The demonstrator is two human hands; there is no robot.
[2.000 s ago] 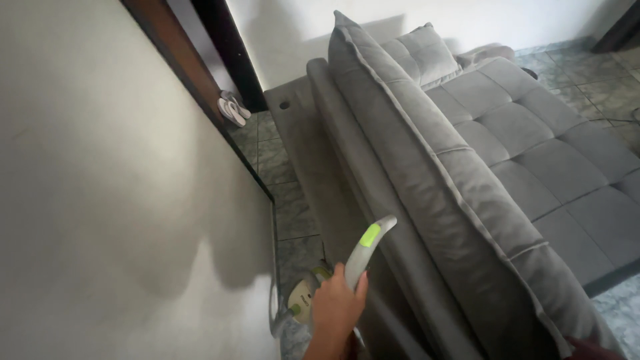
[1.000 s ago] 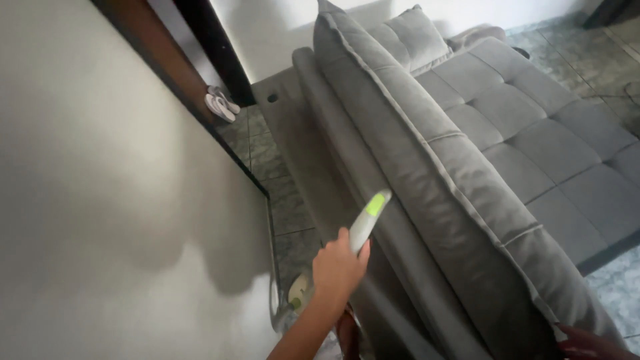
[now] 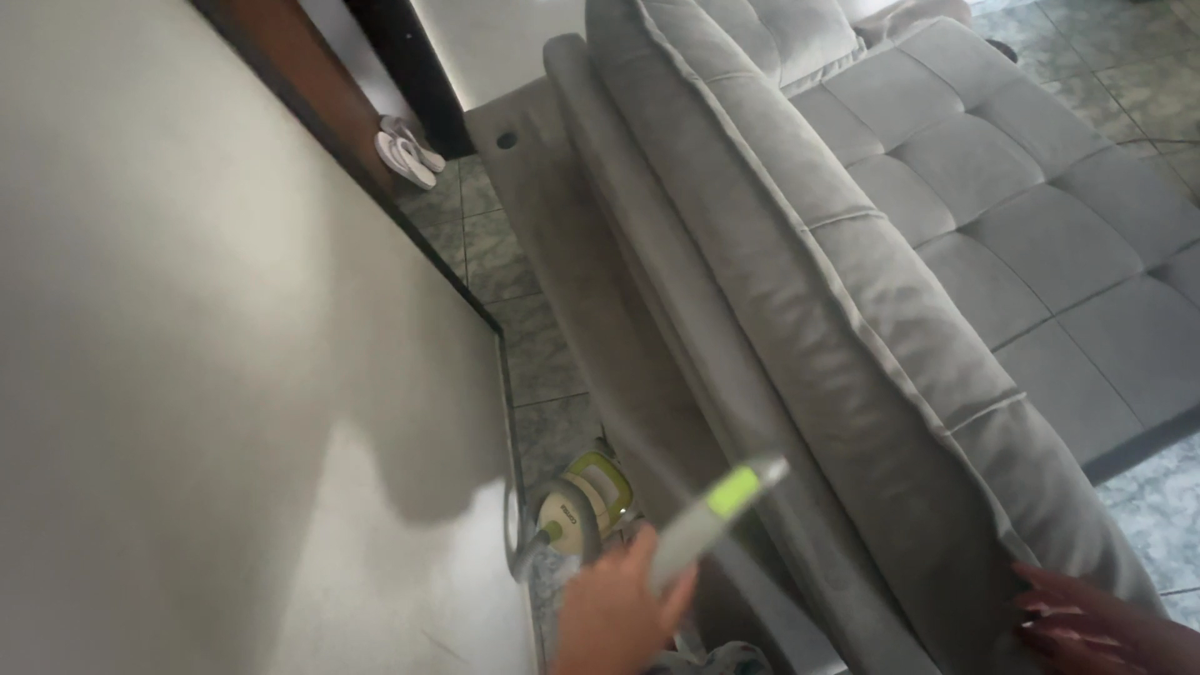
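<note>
My left hand (image 3: 623,595) is closed around a grey vacuum cleaner handle (image 3: 698,530) with a lime-green patch near its tip. The handle is blurred and points up and right, over the back of a grey sofa (image 3: 750,309). At the lower right, my right hand (image 3: 1078,614) rests against the sofa's back cushion with its fingers spread. Down on the floor, left of the handle, stands a cream and green canister vacuum cleaner (image 3: 574,511) with a grey hose (image 3: 588,525) curving from it.
A pale wall (image 3: 234,328) closes off the left side. Flip-flops (image 3: 408,155) lean by a dark door frame (image 3: 412,75) at the far end of the tiled gap (image 3: 502,253). The sofa's tufted seat (image 3: 1012,187) stretches to the right.
More of the canister vacuum cleaner shows beside my left hand than a second ago. More of my right hand has come into view at the sofa cushion.
</note>
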